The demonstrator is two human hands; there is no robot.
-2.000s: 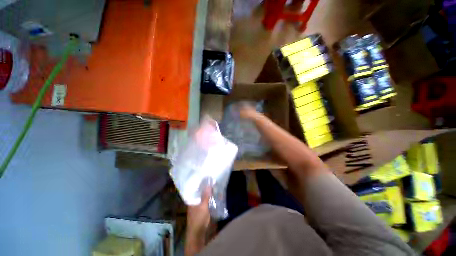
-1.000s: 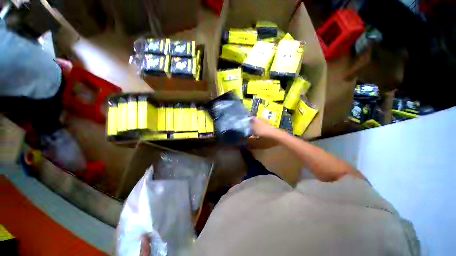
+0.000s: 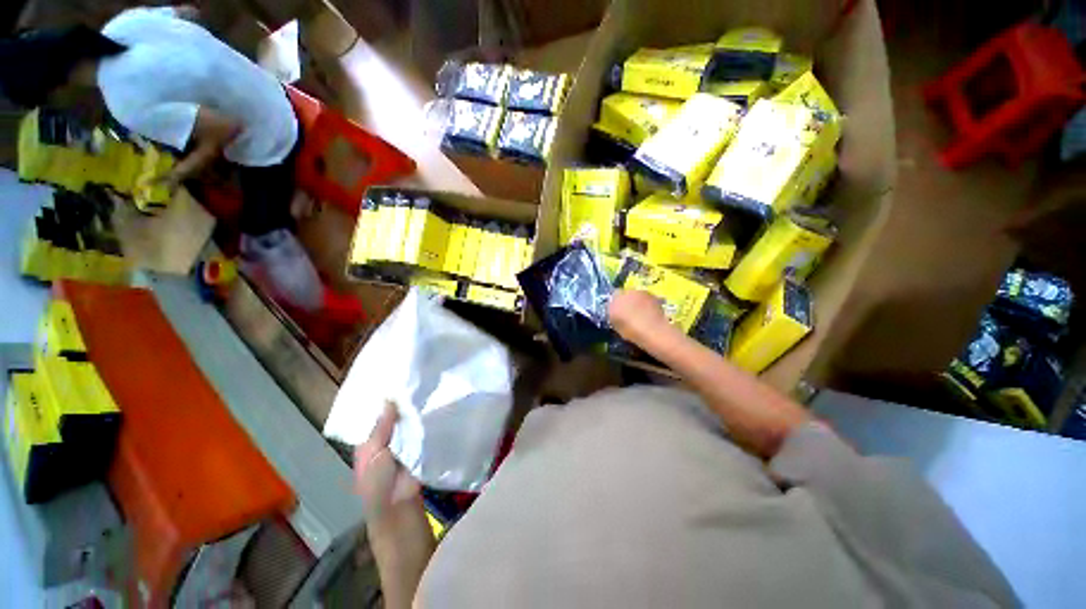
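Observation:
My left hand (image 3: 387, 470) holds a stack of whitish, flat plastic bags (image 3: 443, 387) by its lower left edge. My right hand (image 3: 637, 314) is shut on a dark box wrapped in clear film (image 3: 574, 297), above the near left part of a large carton (image 3: 879, 155). The carton holds jumbled yellow-and-black boxes (image 3: 762, 155). The underside of the dark box and my right fingertips are hidden.
A long carton of yellow boxes in rows (image 3: 447, 246) and bundled black packs (image 3: 503, 110) lie ahead. The orange machine hood (image 3: 197, 440) is at left. A person in white (image 3: 197, 89) sits beyond it. A red stool (image 3: 1012, 93) stands far right.
The view has swung, showing the seated person. The bag stack is now raised near the long carton. My right hand still holds the dark box, now beside the jumbled boxes.

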